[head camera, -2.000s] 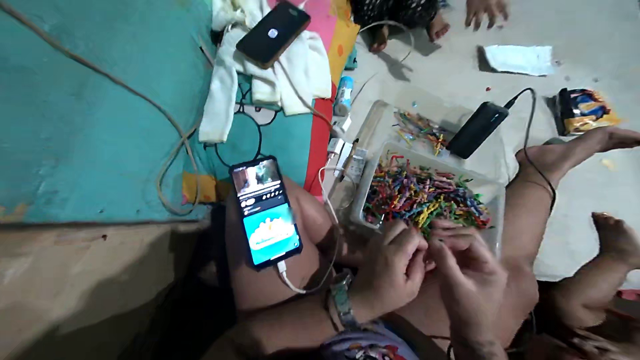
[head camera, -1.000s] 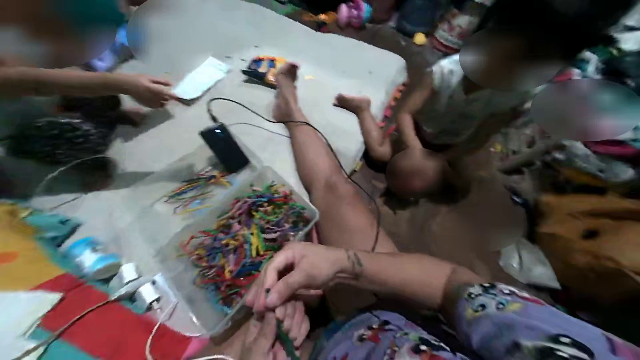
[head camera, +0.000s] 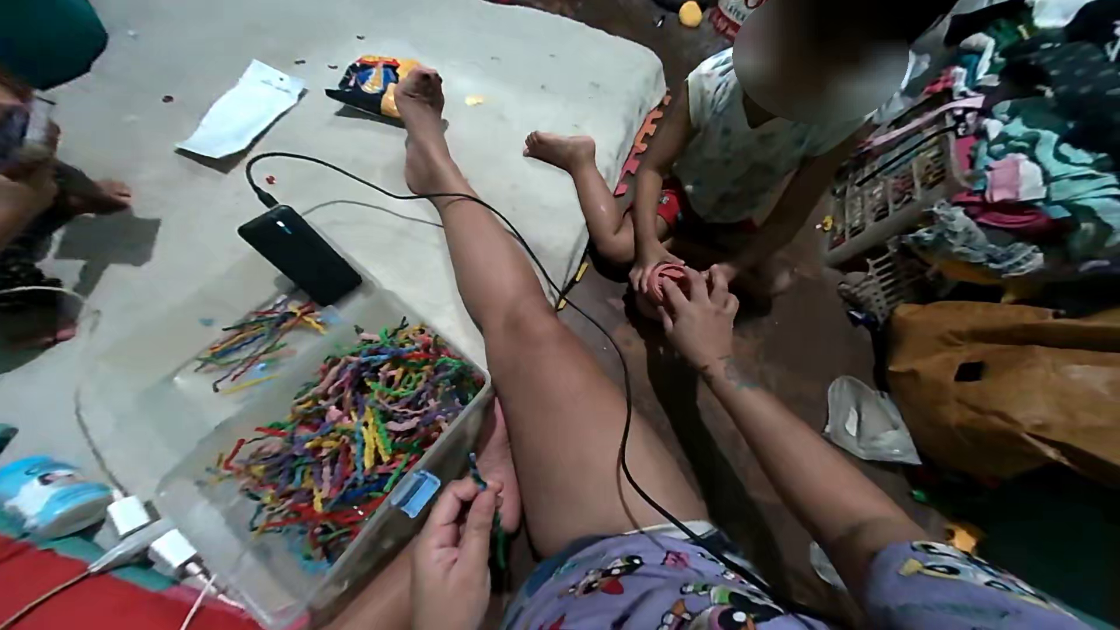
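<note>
My left hand (head camera: 457, 542) pinches a dark green twisted strand (head camera: 478, 474) between thumb and fingers, just beside the near right corner of a clear plastic box (head camera: 437, 451). Many short, multicoloured twisted strands (head camera: 367, 420) fill the box. My right hand (head camera: 703, 319) reaches out over the floor, its fingers on a round reddish object (head camera: 667, 278). A seated child's hands also touch that object. Whether my right fingers grip it or only rest on it is hard to tell.
A black power bank (head camera: 299, 254) lies by the box, its cable (head camera: 624, 420) crossing my leg. More strands (head camera: 262, 341) lie on a clear lid. White plugs (head camera: 129, 516) and a blue-white jar (head camera: 51, 497) are at lower left. A child (head camera: 735, 157) sits at right near a laundry basket (head camera: 901, 197).
The view has swung right. My right hand has left my left hand and moved out to the round reddish object by the child. My left hand still has a dark green strand.
</note>
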